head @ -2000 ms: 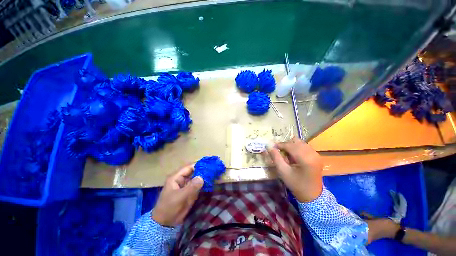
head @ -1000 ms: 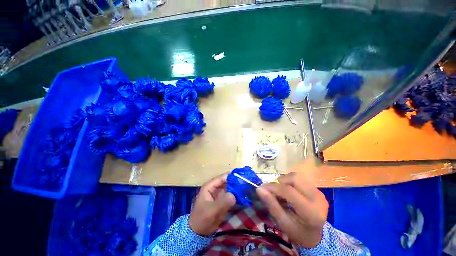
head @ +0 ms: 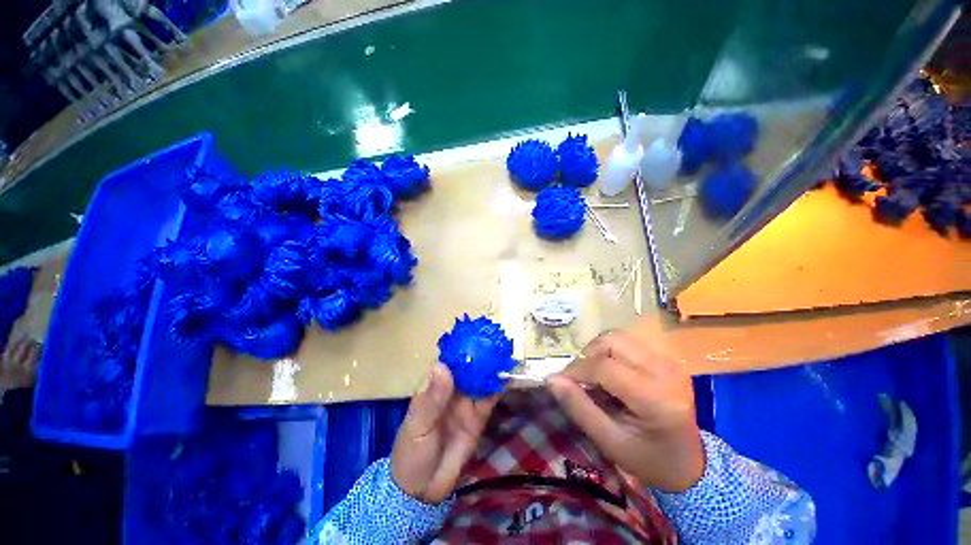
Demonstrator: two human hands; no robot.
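My left hand [head: 434, 445] holds a spiky blue part [head: 475, 354] in its fingertips above the bench's front edge. My right hand [head: 637, 413] pinches a thin pale stick [head: 529, 377] between thumb and fingers. The stick's tip is at the lower right side of the blue part; whether it touches cannot be told. A small whitish glue dish [head: 556, 311] sits on a pale card [head: 545, 339] just behind my right hand.
A heap of blue parts [head: 287, 256] lies at left beside a tilted blue bin [head: 101, 287]. Three blue parts [head: 559, 213] lie near white bottles [head: 620, 168]. The orange-lit box [head: 788, 271] stands at right, dark parts inside. Lower bins [head: 830, 426] sit below the edge.
The right hand has moved from the dish to the blue part with the stick. The left hand has raised and turned the part. The other person's arm at lower right has left the view.
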